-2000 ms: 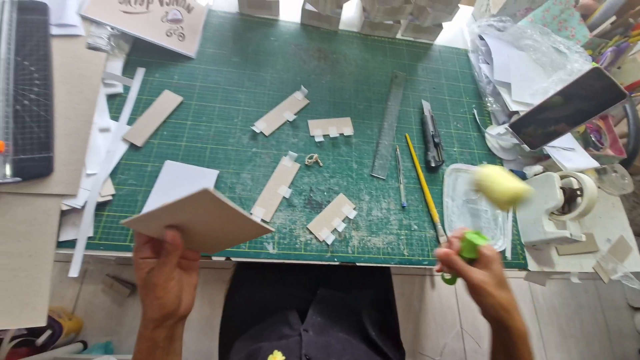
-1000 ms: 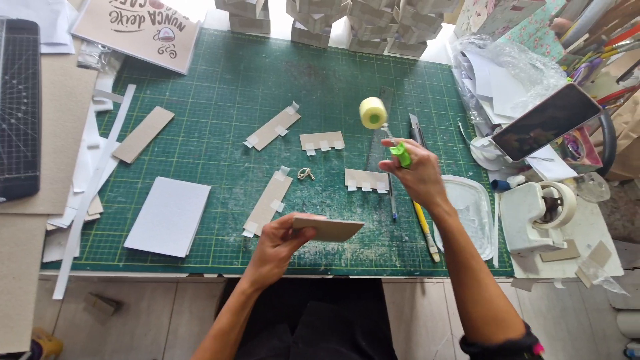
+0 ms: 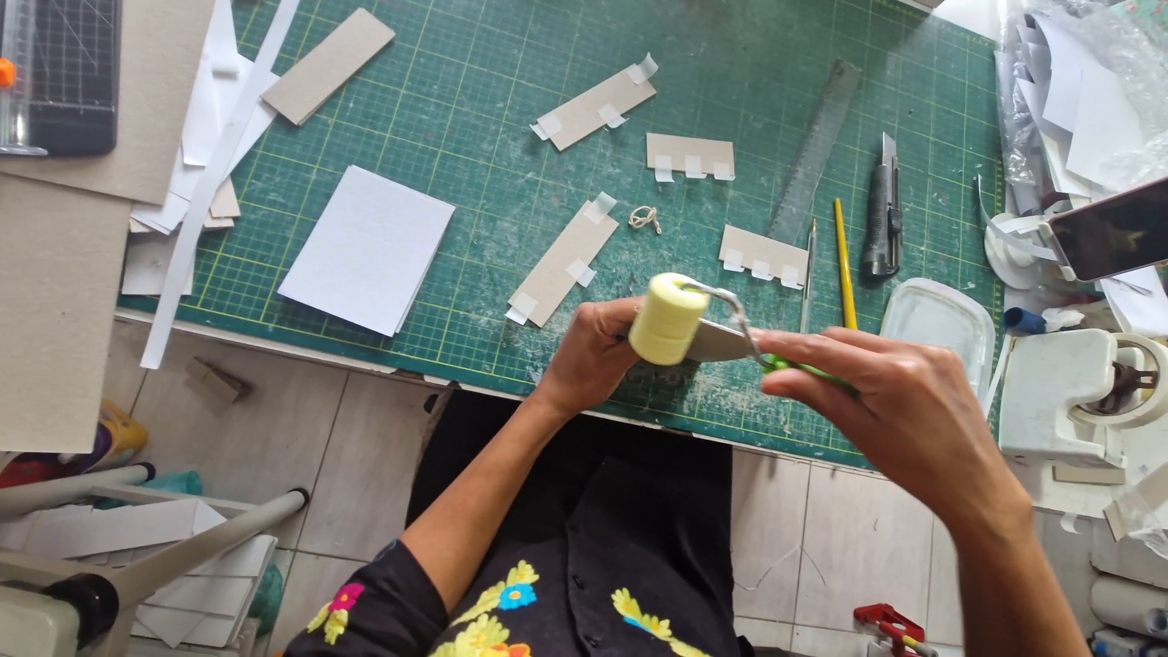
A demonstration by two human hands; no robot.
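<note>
My left hand [image 3: 593, 356] grips a piece of greyboard [image 3: 721, 341] near the front edge of the green cutting mat [image 3: 511, 109]; much of the board is hidden behind the roller. In my right hand [image 3: 876, 392] is the green handle of a small foam roller [image 3: 669, 319], its yellow sleeve just over the board; whether they touch I cannot tell. Beyond lie greyboard strips with tape tabs [image 3: 562, 265], a loop of cord [image 3: 644, 219] and, to the left, a stack of white sheets [image 3: 368, 250].
A clear ruler [image 3: 815, 151], a snap-off cutter [image 3: 882, 214], a yellow-handled brush [image 3: 845, 265] and a plastic lid [image 3: 940, 328] lie at the right. Beyond them are a tape dispenser [image 3: 1049, 392] and a phone [image 3: 1113, 233]. A paper trimmer [image 3: 64, 82] is at upper left.
The roller has come down and left to the board in my left hand. Two seconds ago my left hand held a larger board over the white sheets; the view now sits closer.
</note>
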